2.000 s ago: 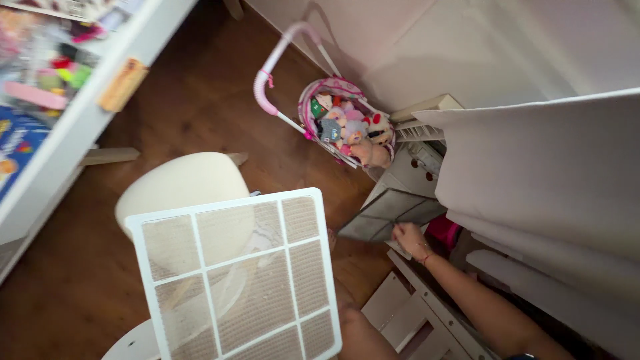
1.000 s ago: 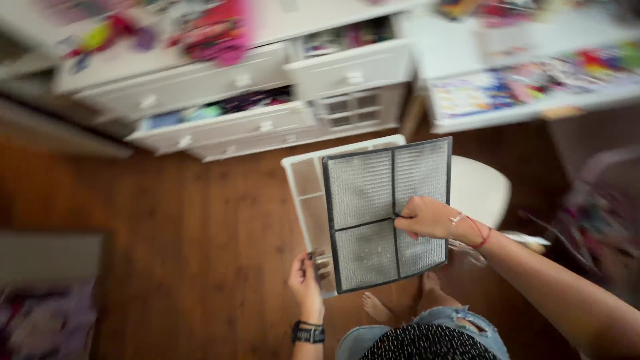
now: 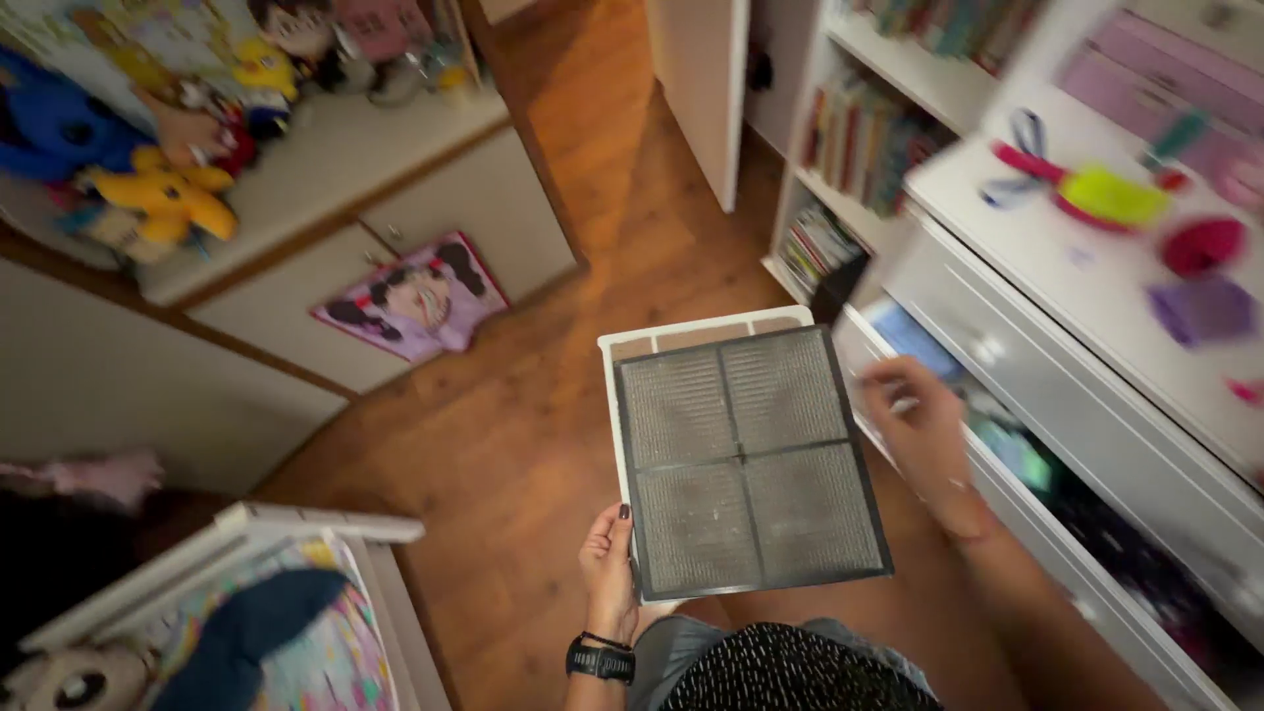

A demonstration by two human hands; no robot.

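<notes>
A black-framed air filter panel (image 3: pixel 691 523) with grey mesh in four sections lies over a white-framed mesh filter (image 3: pixel 706 331), whose top and left edges show behind it. My left hand (image 3: pixel 608 558), with a black watch at the wrist, grips both at their lower left edge, thumb on the front. My right hand (image 3: pixel 913 415) is raised just right of the panels, fingers bent and blurred, touching neither filter; nothing shows in it.
At right stands a white dresser (image 3: pixel 1066 365) with an open drawer (image 3: pixel 997 494), beside a bookshelf (image 3: pixel 869 217). A cabinet (image 3: pixel 395 188) bearing plush toys is at upper left, a white-framed bed or crib (image 3: pixel 385 592) at lower left. A door (image 3: pixel 701 99) stands ahead over wooden floor.
One second ago my right hand held the black-framed panel at its middle; it has let go and moved off to the right. My left hand now holds both panels. The view has swung round.
</notes>
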